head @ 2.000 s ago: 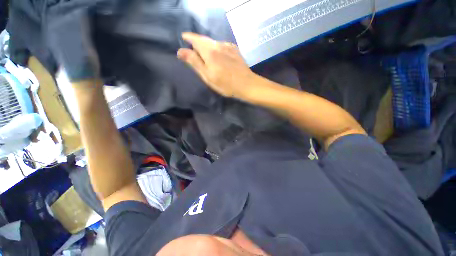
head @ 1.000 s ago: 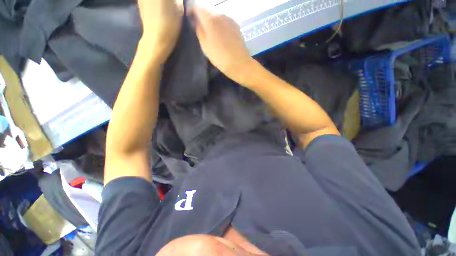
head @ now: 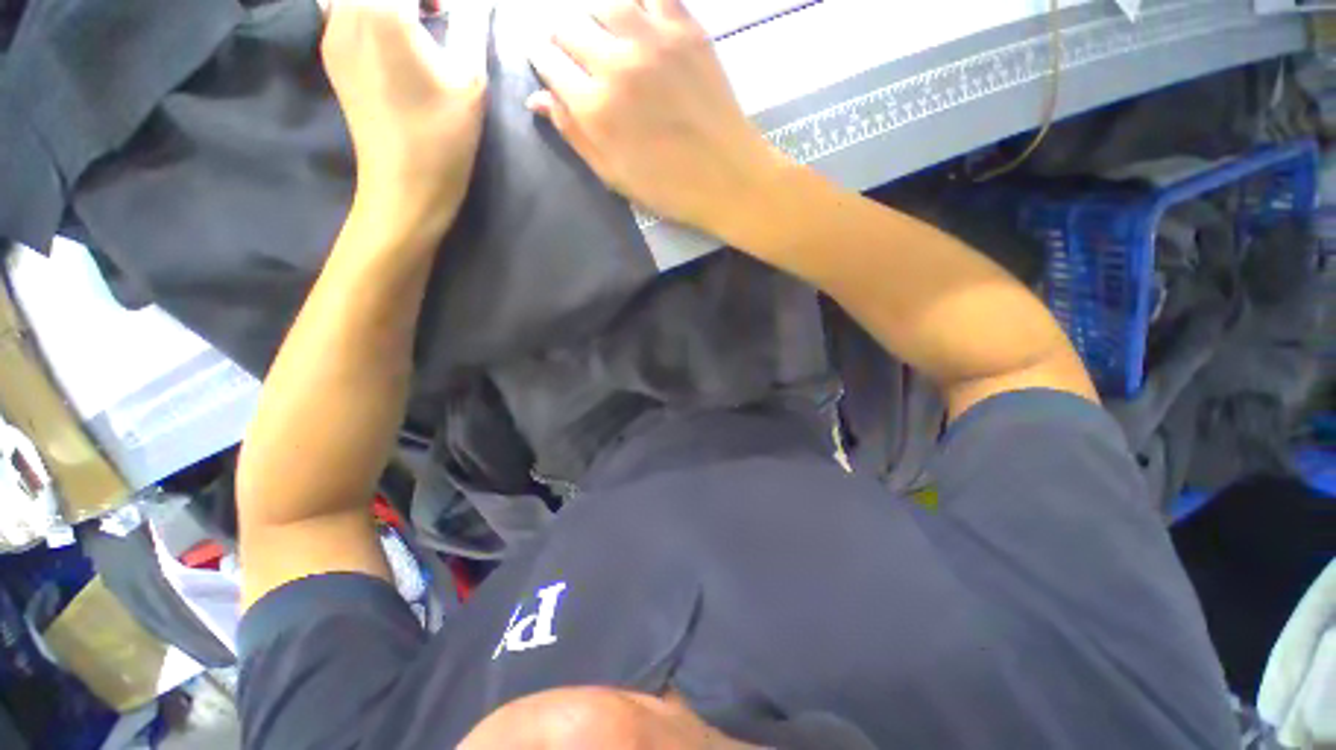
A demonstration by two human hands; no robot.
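A dark grey garment piece (head: 550,242) lies over the white sewing table (head: 916,110) and hangs over its front edge. My left hand (head: 403,110) is on it near the top of the picture, with cloth at its thumb; its fingertips are partly cut off by the upper edge. My right hand (head: 645,110) lies palm down at the right border of the cloth, fingers apart, thumb tip near the cloth. A bright pale strip shows between the hands. Glare and the picture's edge hide finer detail there.
A printed ruler (head: 996,73) runs along the table's front edge. A tan cord (head: 1049,110) hangs over that edge. A blue basket (head: 1136,293) with dark cloth stands below right. Brown cardboard (head: 52,425) is at far left. Other dark cloth is bunched at my lap.
My hands were close together at the top a second ago; now they are further apart. The cloth between them lies smoother and wider over the table edge. The view has shifted slightly.
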